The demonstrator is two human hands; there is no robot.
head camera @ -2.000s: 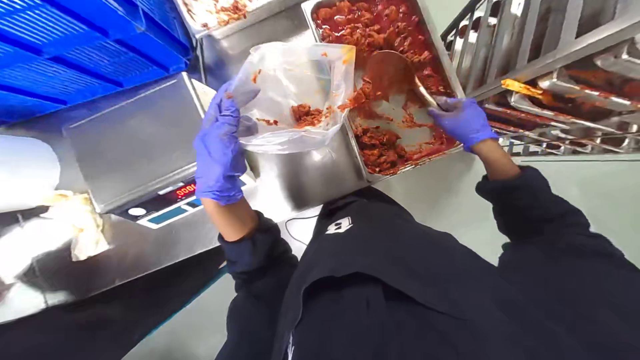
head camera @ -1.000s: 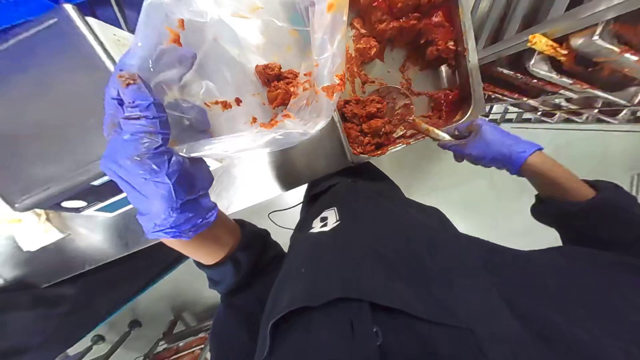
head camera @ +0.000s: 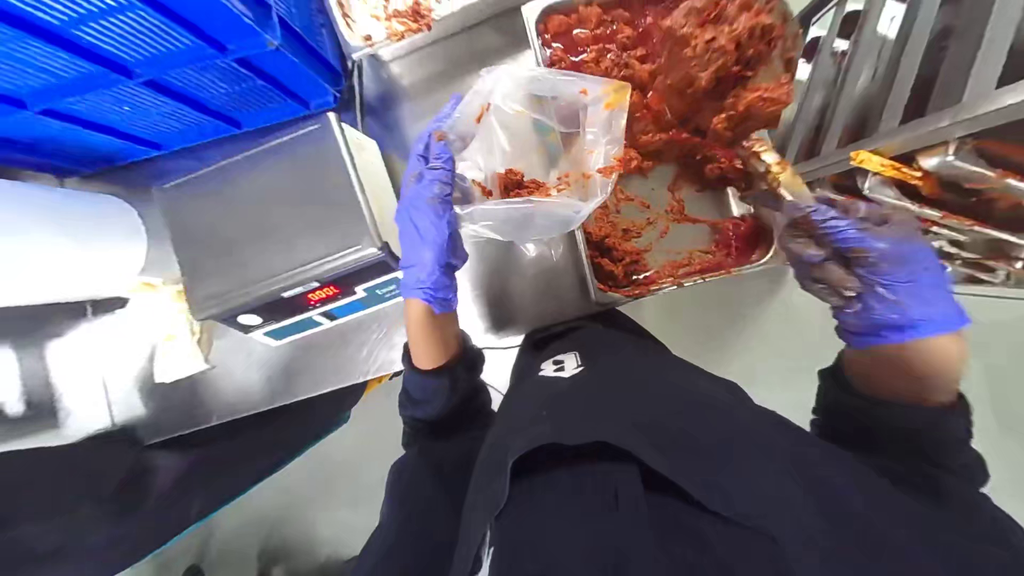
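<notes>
My left hand (head camera: 432,220), in a purple glove, holds a clear plastic bag (head camera: 536,216) by its left side, with its mouth spread. Some red sauced food (head camera: 520,184) lies inside, and sauce marks the bag's rim. My right hand (head camera: 868,256), gloved and smeared with sauce, grips the handle of a serving spoon (head camera: 776,168). The spoon is heaped with red shredded food (head camera: 728,72) and held over a steel tray (head camera: 604,292) of the same food, to the right of the bag. The heap hides the spoon's bowl.
A bench scale (head camera: 272,216) with a lit display stands left of the bag. Blue plastic crates (head camera: 152,72) are at the upper left, beside a white roll (head camera: 68,244). Another food tray (head camera: 448,16) lies at the top. A metal rack (head camera: 920,120) with trays is at the right.
The spoon, low in the tray a second ago, is now raised and heaped with food. My right hand has come up with it. My left hand still holds the bag.
</notes>
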